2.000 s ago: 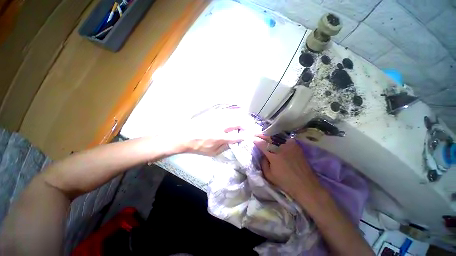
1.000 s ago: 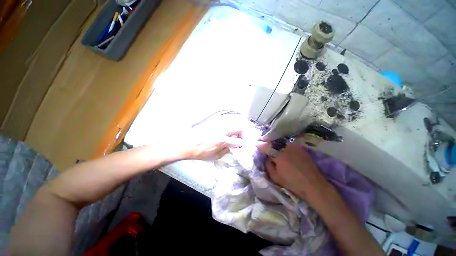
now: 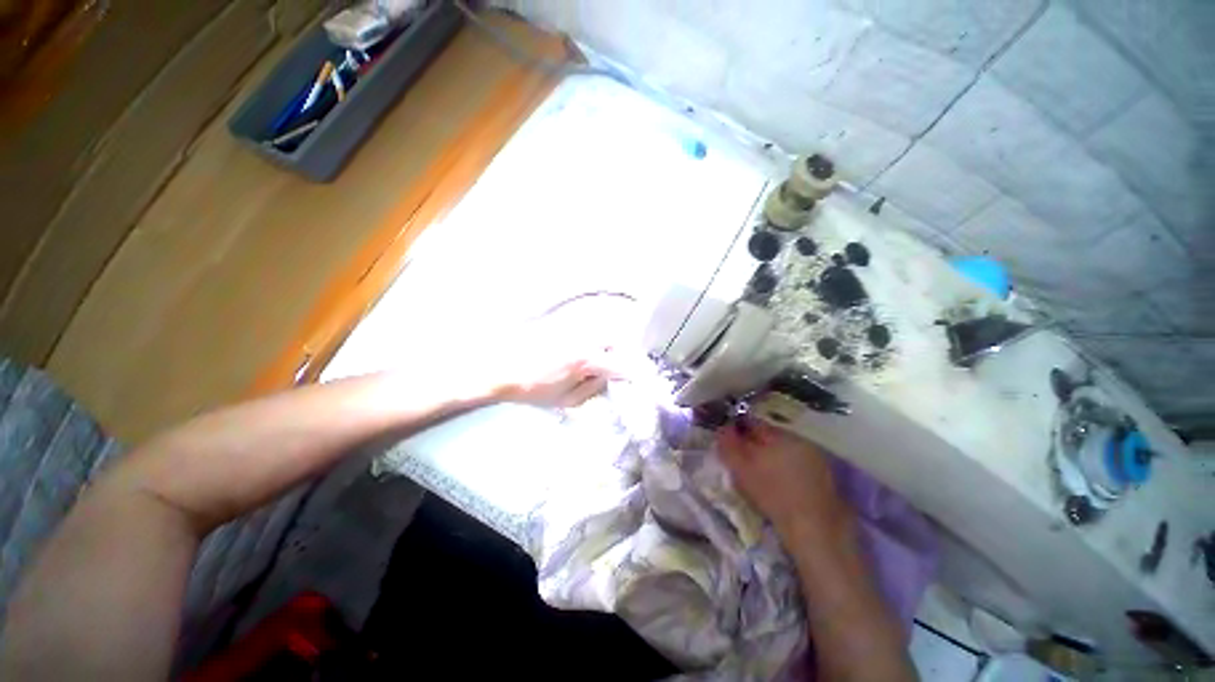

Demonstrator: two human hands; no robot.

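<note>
The garment piece (image 3: 666, 546), pale floral print with plain lilac cloth at its right, hangs bunched from the needle area over the table's front edge toward my lap. My left hand (image 3: 573, 384) lies on the cloth left of the needle, its fingertips washed out by glare. My right hand (image 3: 766, 453) holds the cloth edge just right of the presser foot, under the machine head. The off-white sewing machine (image 3: 919, 386) has dark specks on top and a dark thread running down to the needle. The needle tip is lost in glare.
The white table (image 3: 533, 200) is brightly lit. Brown cardboard (image 3: 173, 253) with orange tape adjoins it at the left. A grey tool tray (image 3: 320, 160) with pens sits on the cardboard. A pale brick-pattern wall (image 3: 1039, 133) stands behind the machine. A red object (image 3: 287, 640) is at lower left.
The view has shifted, so the machine sits lower and further left in the picture. Both hands remain at the cloth by the needle; my right hand's fingers sit slightly further from my left hand's.
</note>
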